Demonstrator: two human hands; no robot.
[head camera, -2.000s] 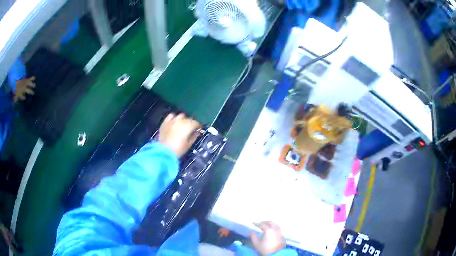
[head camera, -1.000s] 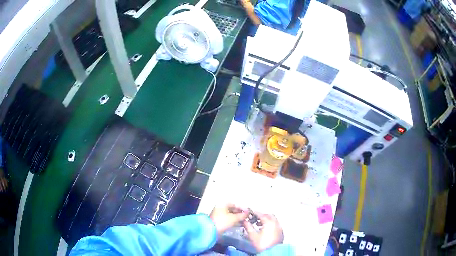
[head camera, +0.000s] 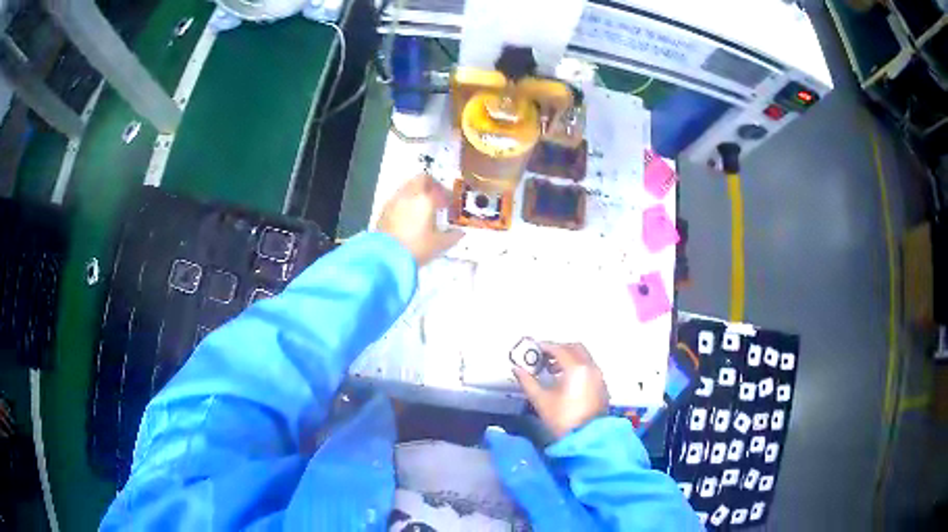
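My right hand (head camera: 570, 393) holds a small white square housing (head camera: 528, 356) with a dark ring centre by its fingertips, over the front of the white table (head camera: 457, 358). My left hand (head camera: 416, 218) is beside the orange-brown fixture (head camera: 481, 220), its fingers near the left edge; whether it holds anything is not clear. A housing with a dark round centre (head camera: 480, 202) lies in that fixture, below the brass-yellow press head (head camera: 501, 123). Two fixtures with dark centres, one of them here (head camera: 555, 203), are to its right.
Black blister tray (head camera: 156, 301) on the left, by the green conveyor (head camera: 244, 114). Black parts tray (head camera: 736, 405) with rows of white squares on the right. Pink notes (head camera: 659, 229) along the table's right edge. Control panel (head camera: 798, 96) and press machine at the back. Part of a fan (head camera: 260, 8) at top left.
My hands were together at the table's front; the left has moved up to the fixture and the right stays in front with a housing. The left fixture now shows a housing. The view has shifted.
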